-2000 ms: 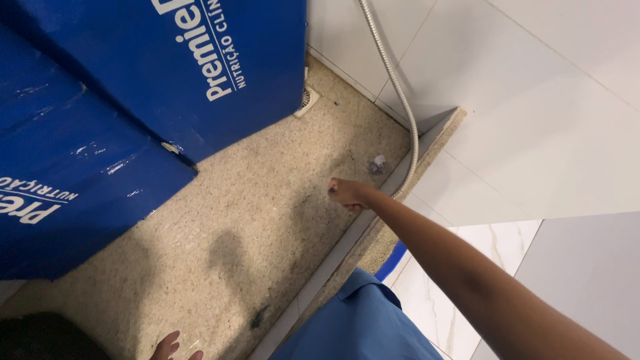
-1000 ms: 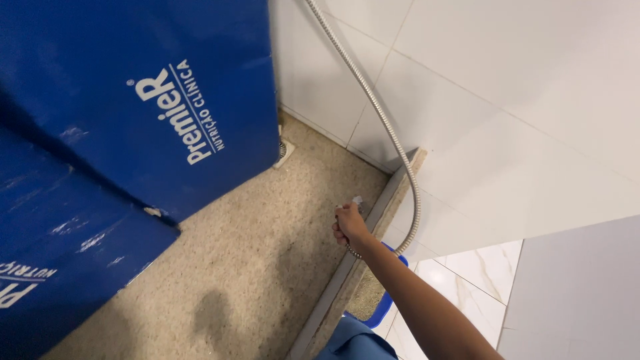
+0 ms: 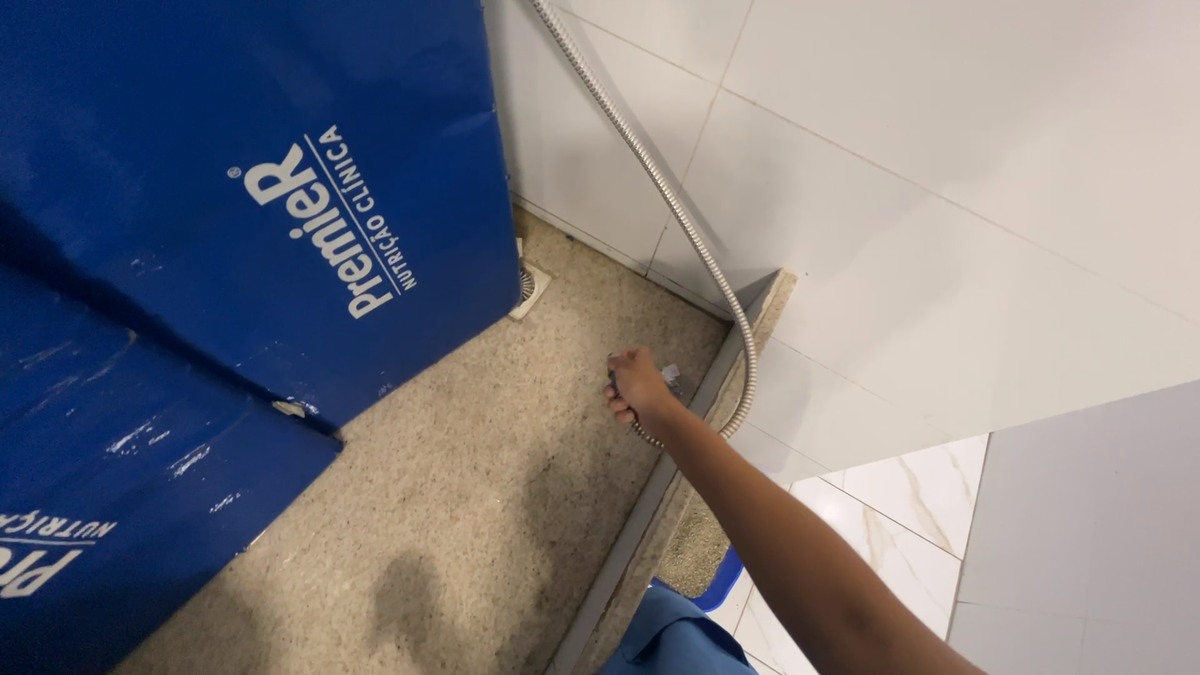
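Note:
My right hand (image 3: pixel 639 386) reaches in from the lower right, over a speckled stone surface (image 3: pixel 469 450) with a raised edge. Its fingers are closed around the end of a flexible metal hose (image 3: pixel 656 178); what is on that end is mostly hidden by the fingers, with only a dark bit showing. From the top the hose runs down, loops over the raised edge and passes behind my wrist. A small pale clump (image 3: pixel 670 375) lies just right of the hand; its material cannot be told. My left hand is out of view.
Blue printed covers or panels (image 3: pixel 394 112) fill the left. A square drain (image 3: pixel 532 289) sits at their corner. The raised stone edge (image 3: pixel 647 525) runs toward the bottom. Beyond it stands a blue tray (image 3: pixel 727 581) of granules, near blue cloth (image 3: pixel 675 637). White tiled wall (image 3: pixel 891 234) rises on the right.
The fingers of my left hand, at the bottom edge two seconds ago, are out of view. The hose now loops over the raised edge to my right hand. The view has shifted.

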